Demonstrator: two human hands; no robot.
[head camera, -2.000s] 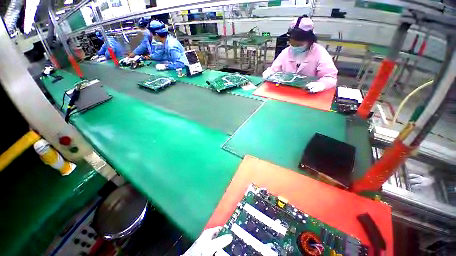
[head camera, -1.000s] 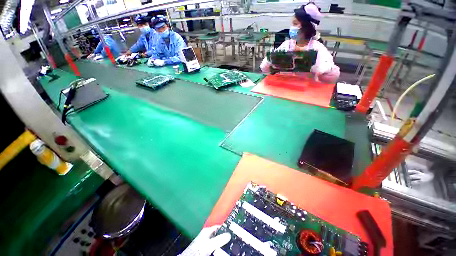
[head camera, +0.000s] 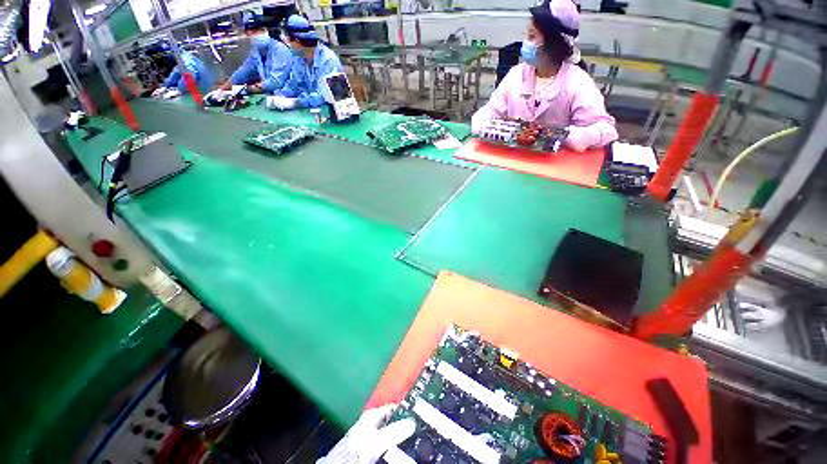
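A green circuit board (head camera: 508, 408) lies component side up on the orange-red mat (head camera: 562, 335), cut off by the bottom edge. It bears long white bars and a copper-orange ring (head camera: 560, 435). My left hand (head camera: 370, 439), in a white glove, is at the board's left edge, fingers on or at that edge; its grip is partly cut off by the frame. A black brush (head camera: 672, 410) lies on the mat right of the board. My right hand is not in view.
A black tray (head camera: 594, 276) lies on the green bench top beyond the mat. An orange-red wrapped post (head camera: 698, 294) stands right of it. A person in pink (head camera: 549, 100) sits across with a board (head camera: 519, 134). More boards (head camera: 408, 133) and people in blue are farther left.
The person across had a board lying on their mat, then held it upright, and now has it lowered with the component side showing. My left hand and my board have hardly moved.
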